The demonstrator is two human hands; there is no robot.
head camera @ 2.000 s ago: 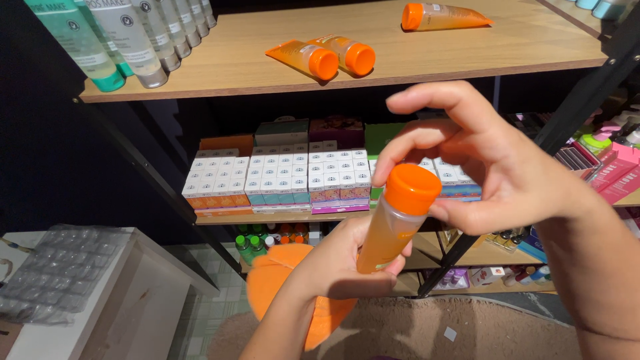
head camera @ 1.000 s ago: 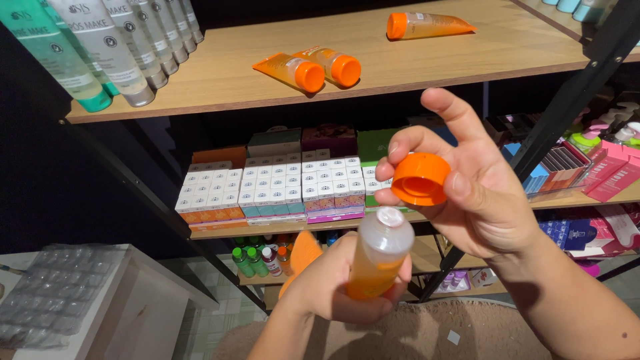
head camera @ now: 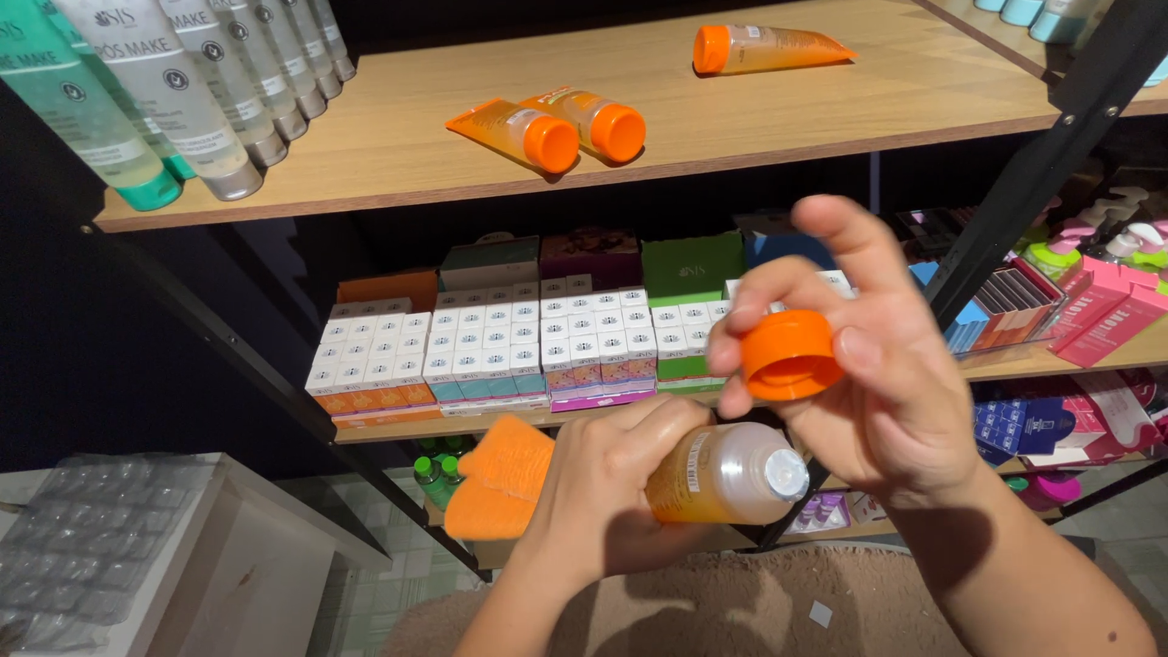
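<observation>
My left hand (head camera: 620, 484) grips a clear plastic tube of orange product (head camera: 721, 474), tilted with its neck to the right. A whitish seal covers the neck. An orange cloth (head camera: 502, 479) shows behind that hand, partly hidden by it. Between the thumb and fingers of my right hand (head camera: 876, 365) is an orange screw cap (head camera: 790, 354), hollow side toward me, just above the tube and apart from it. Two capped orange tubes (head camera: 525, 132) lie side by side on the upper wooden shelf, and another orange tube (head camera: 762, 49) lies farther right.
The upper shelf (head camera: 392, 164) also holds standing green and grey tubes (head camera: 196, 100) at left. Below are rows of small white-topped boxes (head camera: 484, 338) and pink boxes (head camera: 1109, 310). Dark metal posts (head camera: 1013, 173) frame the shelves. A white table (head camera: 246, 538) with clear plastic packaging (head camera: 82, 538) stands lower left.
The orange cap, on the tube two seconds ago, is off and held in my right hand. My left hand has tipped the tube over to the right, from more upright.
</observation>
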